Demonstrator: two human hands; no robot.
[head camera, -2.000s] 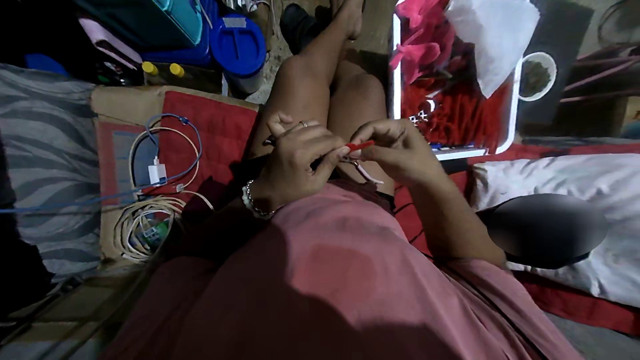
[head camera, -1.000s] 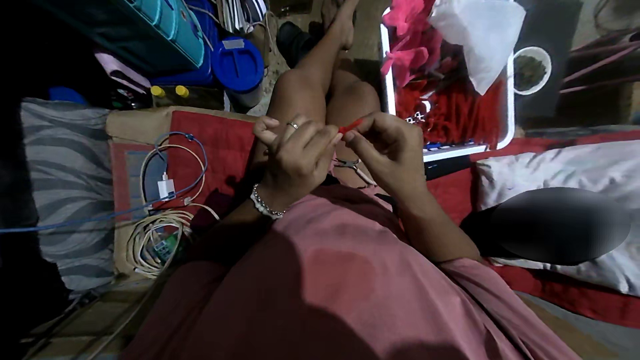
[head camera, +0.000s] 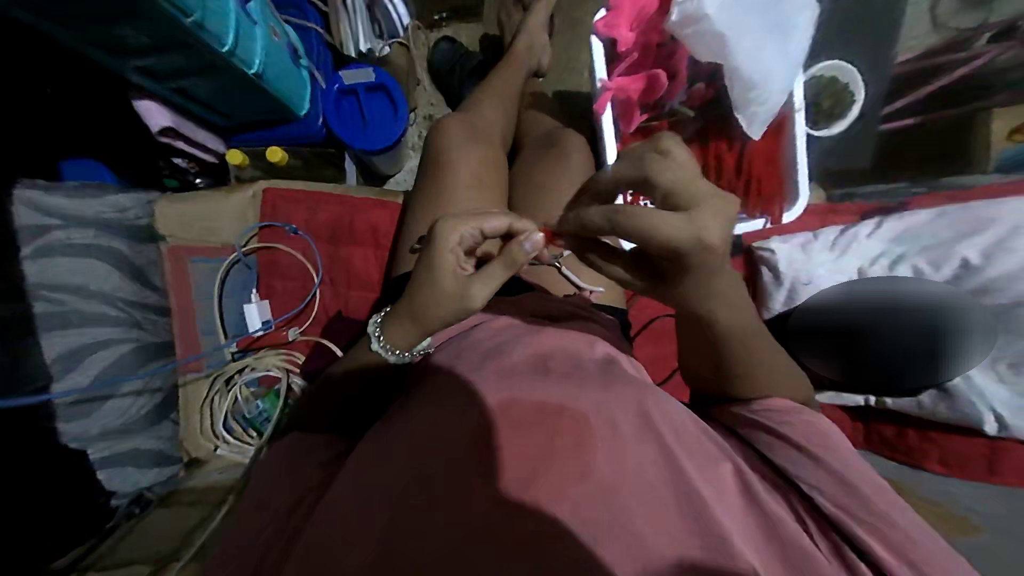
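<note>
My left hand (head camera: 472, 268), with a beaded bracelet (head camera: 392, 340) at its wrist, pinches a small red piece (head camera: 549, 237) between thumb and forefinger above my lap. On the other side of that piece, the fingertips of my right hand (head camera: 652, 220) meet it; my right hand hides part of it. What the red piece is made of cannot be told. A small tool with pale handles (head camera: 578, 276), perhaps scissors or snips, shows just below my fingers, over my thigh; whether a finger holds it is unclear.
A white-rimmed tray (head camera: 800, 176) with red strands (head camera: 748, 172), pink pieces (head camera: 632, 96) and a white plastic bag (head camera: 748, 52) lies at upper right, beside a white cup (head camera: 856, 100). Coiled cable (head camera: 240, 400) is at left. A blue-lidded container (head camera: 366, 108) stands upper left. A person lies at right.
My right hand has turned and risen, with its back and knuckles now higher over the tray's near edge. My left hand has opened out from its curled pose, thumb toward the red piece.
</note>
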